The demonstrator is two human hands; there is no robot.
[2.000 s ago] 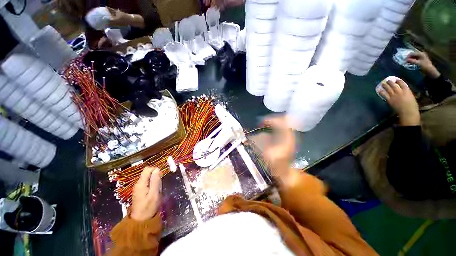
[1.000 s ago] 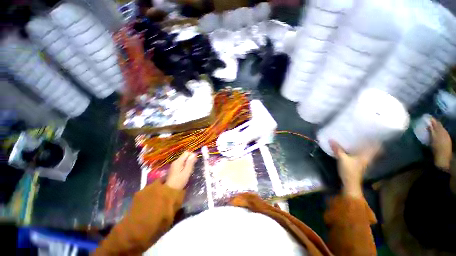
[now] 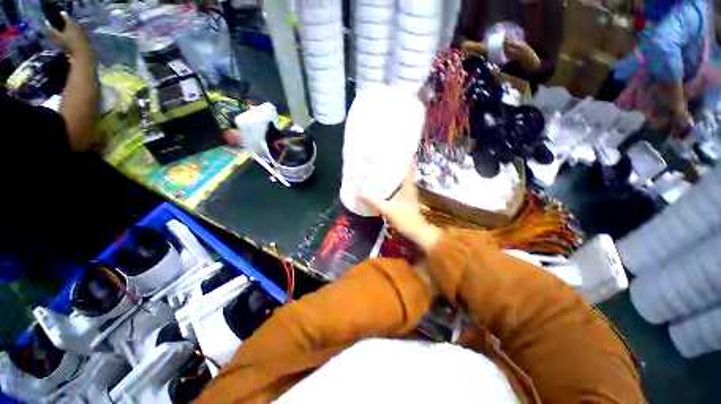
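Note:
My right hand (image 3: 407,209) reaches across to the left, with thumb and fingers around the lower part of a short white nested housing stack (image 3: 383,142). The stack stands tilted at the left end of the reddish-brown board (image 3: 344,241). My left sleeve runs toward the right forearm, but my left hand is hidden. The parts tray (image 3: 466,207) with small white fittings lies right of the stack. Orange and red wire leads (image 3: 545,229) fan out before it. A white bracket (image 3: 601,268) lies beyond my right sleeve.
A subassembly (image 3: 291,154) stands on the green bench left of the stack. A blue crate (image 3: 237,264) full of subassemblies is low left. Tall housing stacks (image 3: 320,59) stand behind, others (image 3: 680,252) at right. Black cups (image 3: 514,118) are heaped behind the tray. A person's arm (image 3: 79,87) is upper left.
The view has swung left. My right hand has carried the short housing stack from the right side across to the left. My left hand, earlier by the wires, has gone out of sight.

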